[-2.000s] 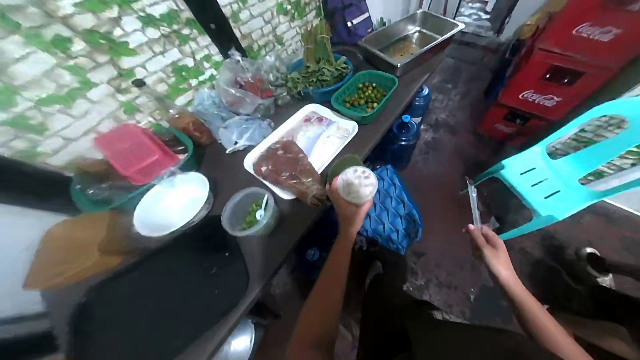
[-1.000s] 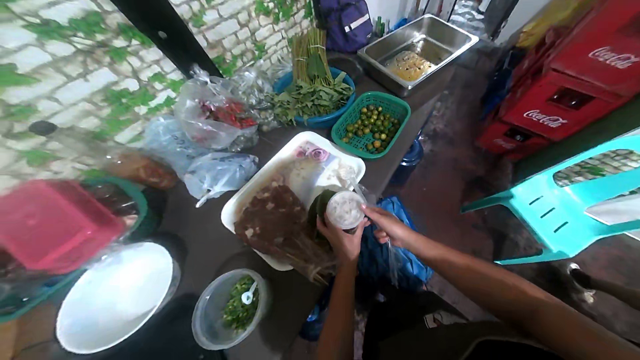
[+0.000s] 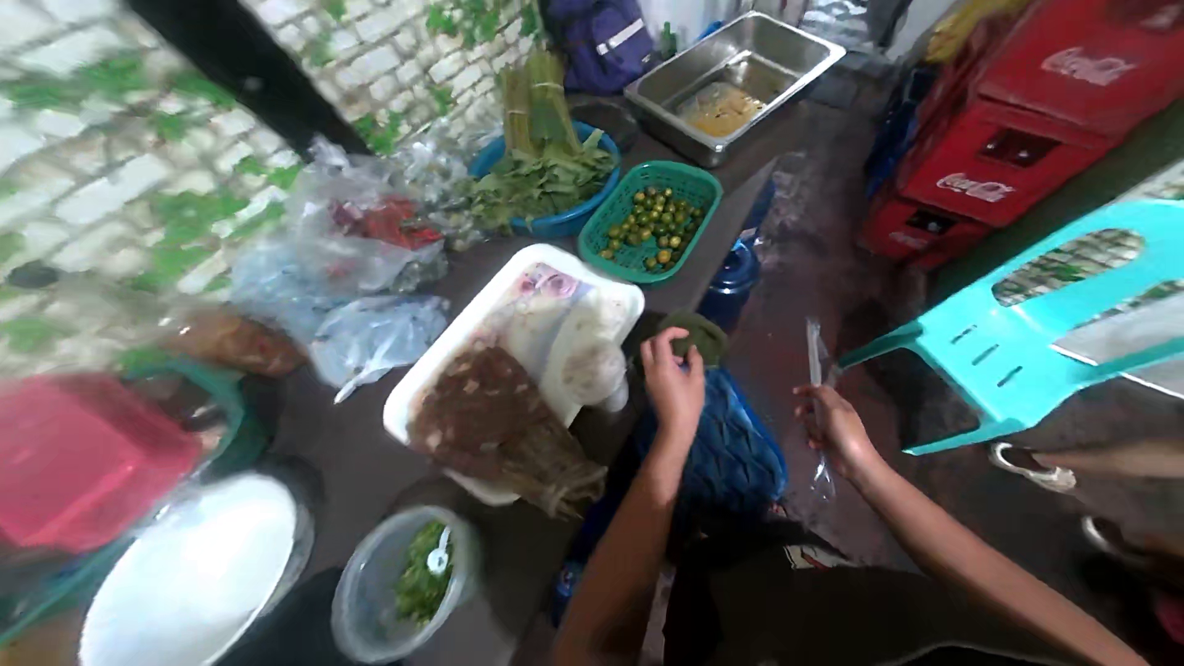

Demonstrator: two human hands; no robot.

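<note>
My left hand (image 3: 675, 375) is raised at the table's edge with its fingers curled and apart, holding nothing. Just behind its fingers is a round dark-green item (image 3: 698, 339) whose kind I cannot tell. A plastic bag with pale contents (image 3: 595, 375) rests on the right side of a white tray (image 3: 421, 384), left of that hand. Beside it on the tray lies a clear bag of brown food (image 3: 490, 416), its gathered end over the rim. Over the floor to the right, my right hand (image 3: 832, 421) grips a narrow strip of clear plastic (image 3: 815, 351).
Beyond the tray stand a green basket of small citrus fruits (image 3: 592, 245), a blue basin of leafy stalks (image 3: 606, 199) and a steel pan (image 3: 786, 97). Left are plastic bags (image 3: 379, 333) and a tub with chopped greens (image 3: 347, 592). Right stand a turquoise chair (image 3: 994, 361) and red crates (image 3: 1008, 157); a person's foot (image 3: 1031, 462) shows.
The round pale-topped thing that was in my left hand is now on the tray, out of my grasp. My right hand has moved away to the right, with clear plastic in it.
</note>
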